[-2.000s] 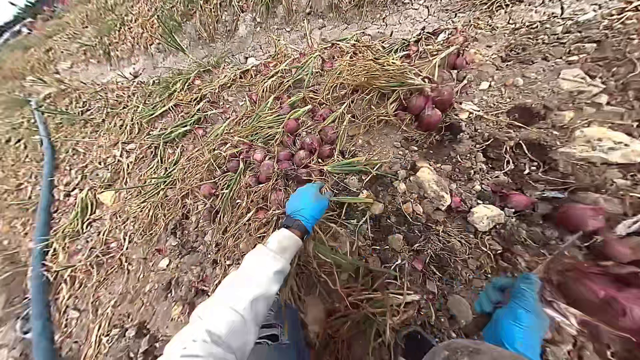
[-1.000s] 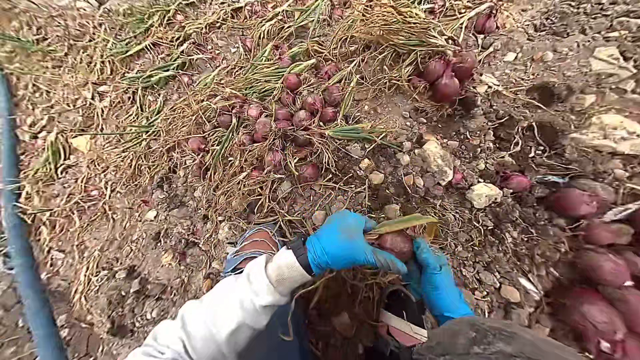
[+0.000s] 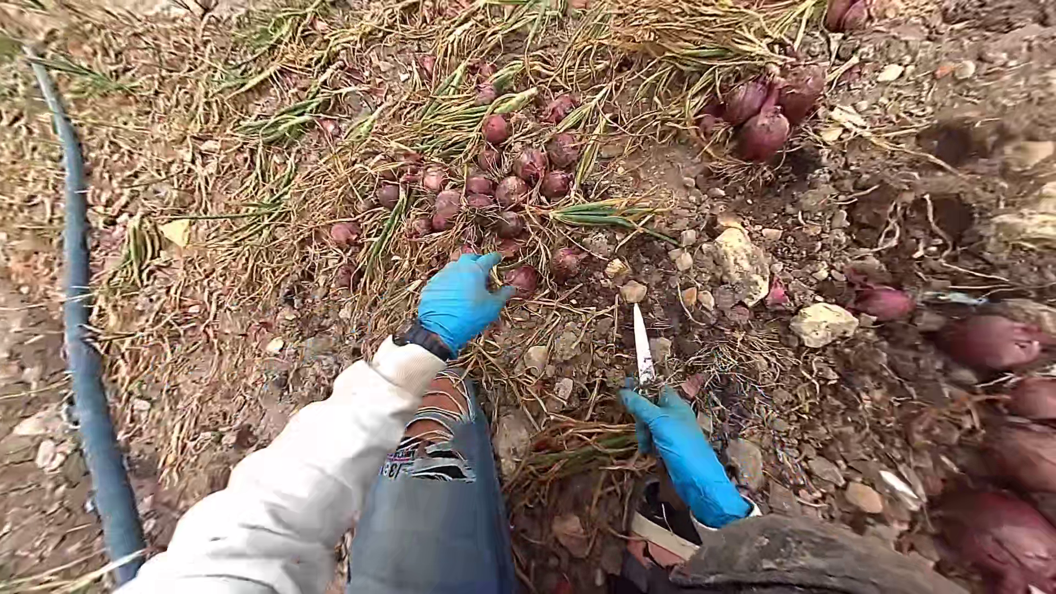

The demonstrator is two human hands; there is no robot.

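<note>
My left hand (image 3: 464, 299), in a blue glove, reaches to the near edge of a heap of red onions (image 3: 511, 191) with dry and green tops. Its fingers are spread beside a red onion (image 3: 521, 280); whether they touch it I cannot tell. In my right hand (image 3: 672, 437), also gloved in blue, is a knife (image 3: 643, 342), its pale blade pointing away from me. Cut dry onion tops (image 3: 582, 450) lie on the soil between my legs, left of the right hand.
A blue hose (image 3: 82, 330) runs down the left side. More red onions (image 3: 1002, 520) lie at the right edge, and a bunch of onions (image 3: 763, 132) with tops lies at the upper right. Pale stones (image 3: 825, 324) and dry stalks cover the soil.
A second ago both hands were together at an onion with its leaves; that onion is no longer in them. The left hand has moved away to the onion heap, and the hands are apart.
</note>
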